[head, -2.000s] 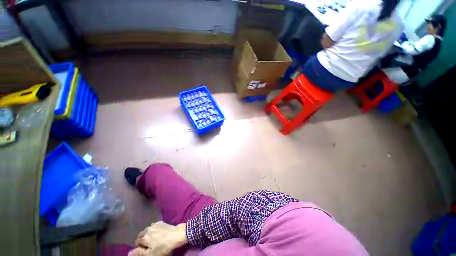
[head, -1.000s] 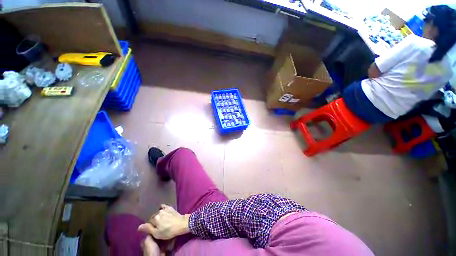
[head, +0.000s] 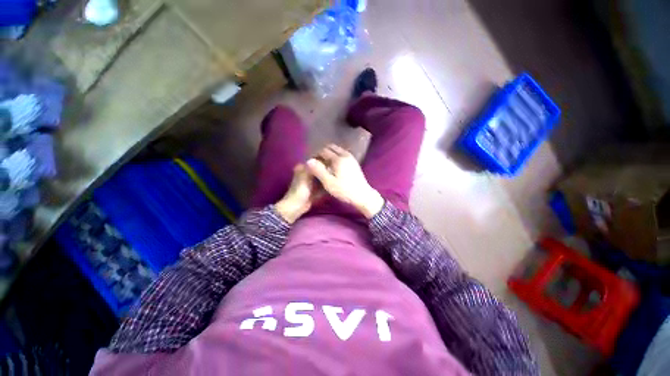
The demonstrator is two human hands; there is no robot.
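Observation:
My left hand [head: 297, 192] and my right hand [head: 340, 175] are together above my lap, fingers touching and overlapping. No object shows between them, and the inner sides of the fingers are hidden. On the table at the upper left, a white glue blob [head: 101, 11] lies on a tan cardboard board [head: 121, 44]. Blurred figurines [head: 20, 165], purple with whitish parts, stand in a group at the table's left.
The wooden table edge [head: 173, 114] curves along the left. Blue trays [head: 165, 209] are low at the left, one holding small grey pieces. A clear bag [head: 323, 48] is beyond my knees. A filled blue tray [head: 514, 125], red stool [head: 577, 294] and cardboard box [head: 624, 194] are at the right.
The view has turned left and down, so both hands, the glue board and figurines now show. The knife has left view. My hands remain together over my lap.

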